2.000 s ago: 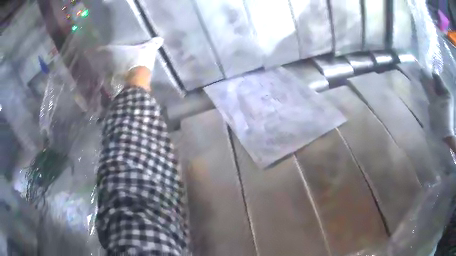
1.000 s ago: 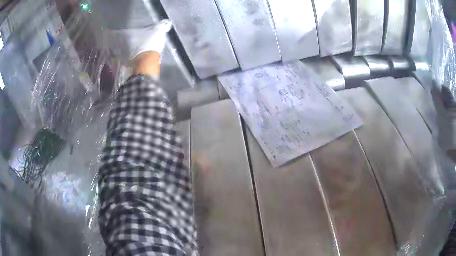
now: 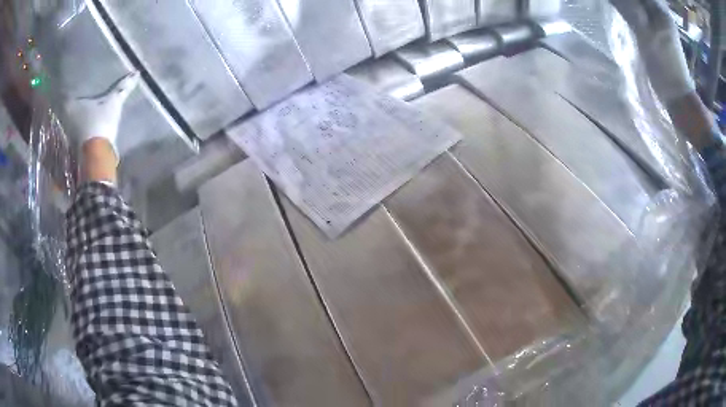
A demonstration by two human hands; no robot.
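Observation:
Grey sheet-metal housings [image 3: 358,270] lie side by side in two rows, with thin dark gaps. A printed paper sheet [image 3: 342,147] lies flat across the rows. Clear stretch film [image 3: 653,262] hangs in crinkled folds along the right side and lower edge, and more shows at the far left. My left hand [image 3: 99,111], in a white glove, is at the stack's upper left edge beside the film, thumb spread; its other fingers are partly hidden. My right hand [image 3: 665,60], gloved and blurred, is at the upper right beside the bright film; its fingertips are unclear.
Small green and orange lights [image 3: 33,71] show at the upper left. A dark green, stringy-looking item [image 3: 32,310] is low at the left, seen behind film. Metal flanges [image 3: 434,60] form a step between the two rows of housings.
The view has shifted, so the stack and paper sit further left. My right hand and sleeve now show much more at the right. My left hand remains at the stack's left edge.

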